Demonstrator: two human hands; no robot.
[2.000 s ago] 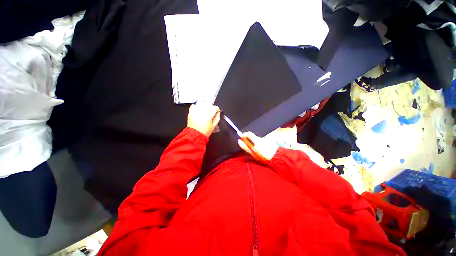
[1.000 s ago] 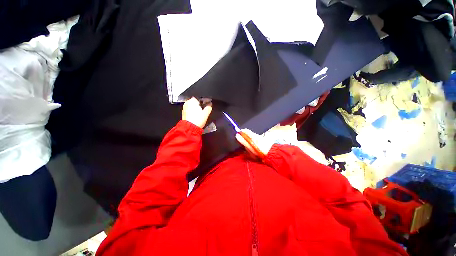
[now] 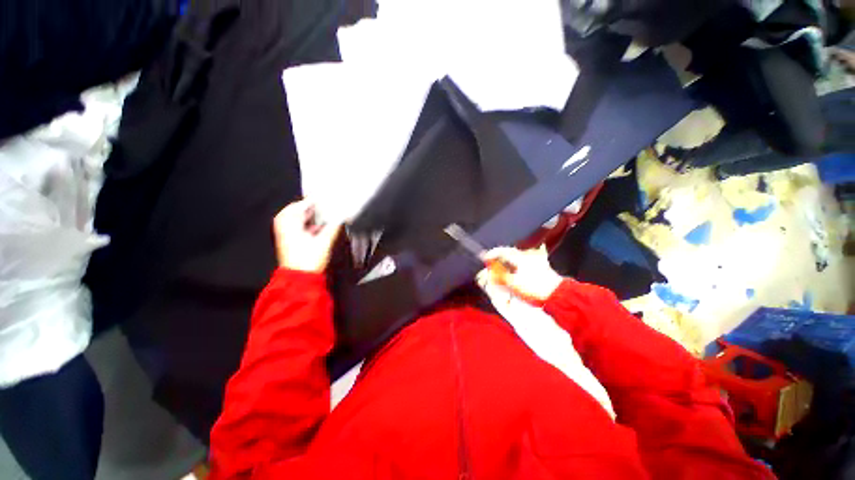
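My left hand (image 3: 305,236) pinches the lower corner of a stack of white pieces (image 3: 347,131). A black cut piece (image 3: 445,169) lies folded over the white stack's right side, its peak pointing away from me. My right hand (image 3: 523,272) holds scissors (image 3: 466,242) by the orange handle; the blades point up and left, over the black cloth and apart from my left hand. Whether the blades are parted is blurred. A small white scrap (image 3: 378,271) lies on the dark cloth between my hands. More white pieces (image 3: 483,56) lie at the top.
Black cloth (image 3: 206,187) spreads under the work. A crumpled white cloth (image 3: 47,234) lies at the left. A dark blue-grey panel (image 3: 562,178) runs diagonally to the right. Scraps litter the floor (image 3: 778,225). A red-orange stool (image 3: 750,389) and blue crate (image 3: 797,328) stand lower right.
My left hand has moved left and slightly down to the white stack's corner. The white stack has shifted left. The black piece has folded. The scissors have moved a little right, and the view has shifted.
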